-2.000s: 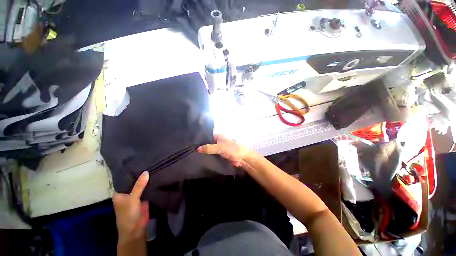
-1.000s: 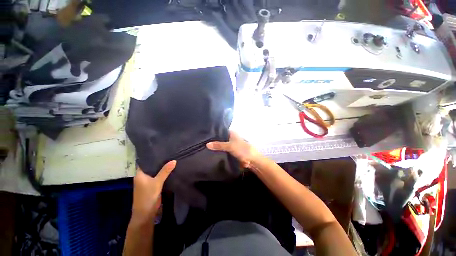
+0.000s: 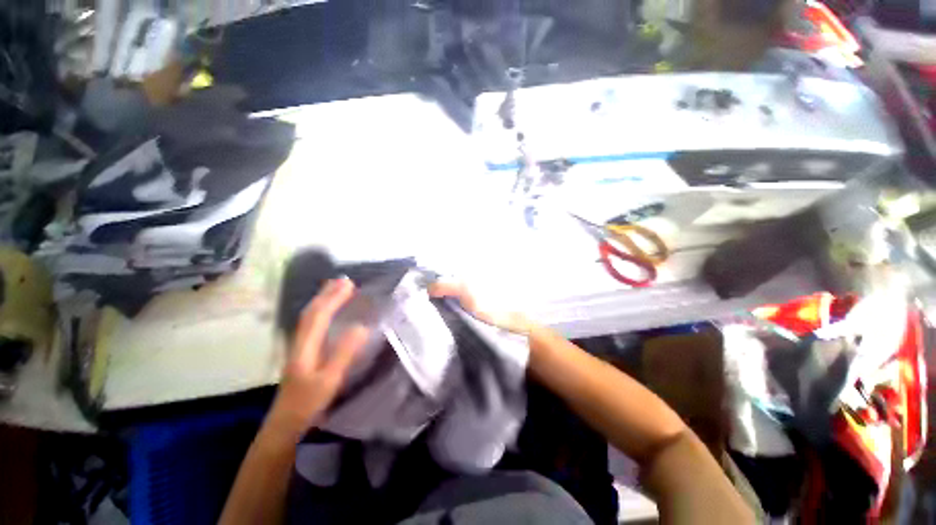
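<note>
The garment panel (image 3: 395, 354) is bunched at the table's front edge and over the lap, blurred by motion. Its pale grey-white side now shows, with a dark part at the upper left. My left hand (image 3: 326, 354) lies on its left part with fingers spread; whether it grips the cloth is unclear. My right hand (image 3: 472, 306) holds the upper right part, its fingers partly hidden by the cloth. The white sewing machine (image 3: 667, 128) stands behind, to the right of the panel.
Scissors (image 3: 628, 256) with red and orange handles lie before the machine, left of a dark block (image 3: 765, 254). A cut-piece stack (image 3: 164, 220) is at left. A blue basket (image 3: 200, 467) sits below the table. Red and white cloth (image 3: 857, 379) is at right.
The panel, earlier spread dark side up with its slit between my hands, is now folded up with the pale side showing. The earlier spread area of the table is bare white.
</note>
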